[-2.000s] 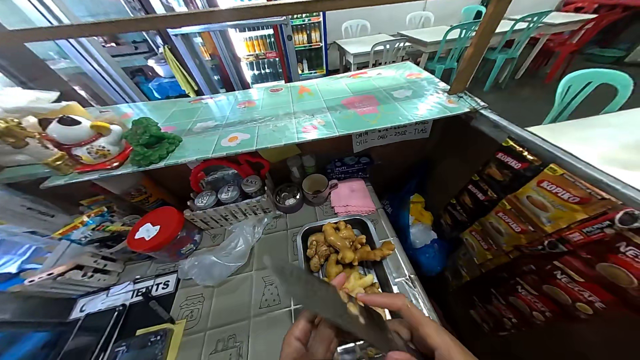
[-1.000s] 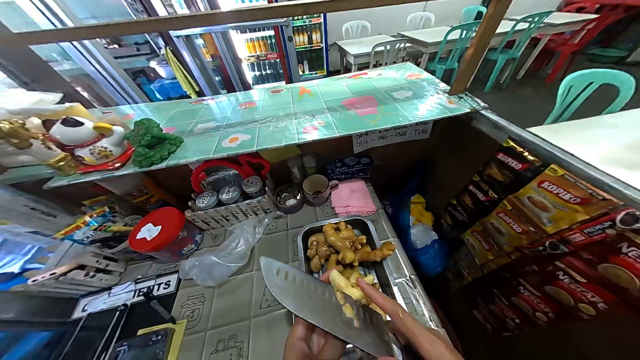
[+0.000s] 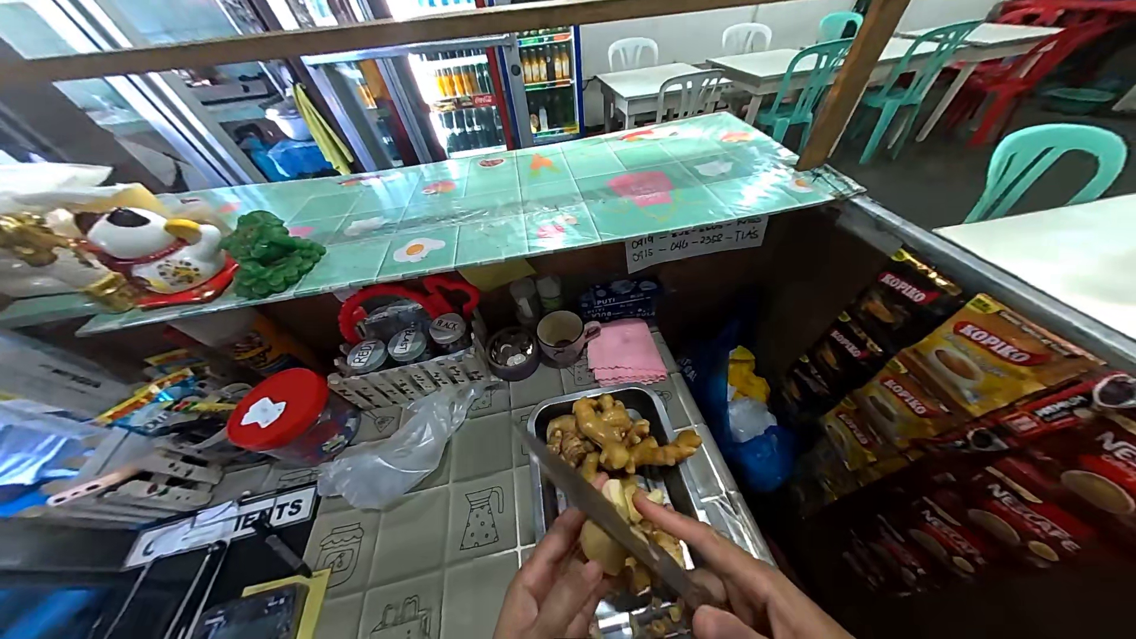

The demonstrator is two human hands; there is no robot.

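Observation:
Over a steel tray (image 3: 664, 410), my left hand (image 3: 555, 577) holds a partly peeled piece of ginger (image 3: 605, 543). My right hand (image 3: 728, 577) grips a wide-bladed kitchen knife (image 3: 590, 501) at its lower right end, and the blade slants up to the left across the ginger. The fingers of my right hand are close to the pale, peeled part. Unpeeled ginger roots (image 3: 612, 435) lie heaped in the far half of the tray. Small pieces and peelings (image 3: 657, 617) lie in the near part, partly hidden by my hands and the knife.
Behind the tray are a folded pink cloth (image 3: 626, 351), a mug (image 3: 561, 335) and a bowl (image 3: 513, 351). A plastic bag (image 3: 399, 453) and a red-lidded jar (image 3: 280, 417) stand left. Coffee sachets (image 3: 976, 355) hang right. A raised tiled ledge (image 3: 532, 200) runs across the back.
The knife blade was turned broadside one second ago and now appears narrower, more edge-on. Both hands stay over the tray with the ginger and knife.

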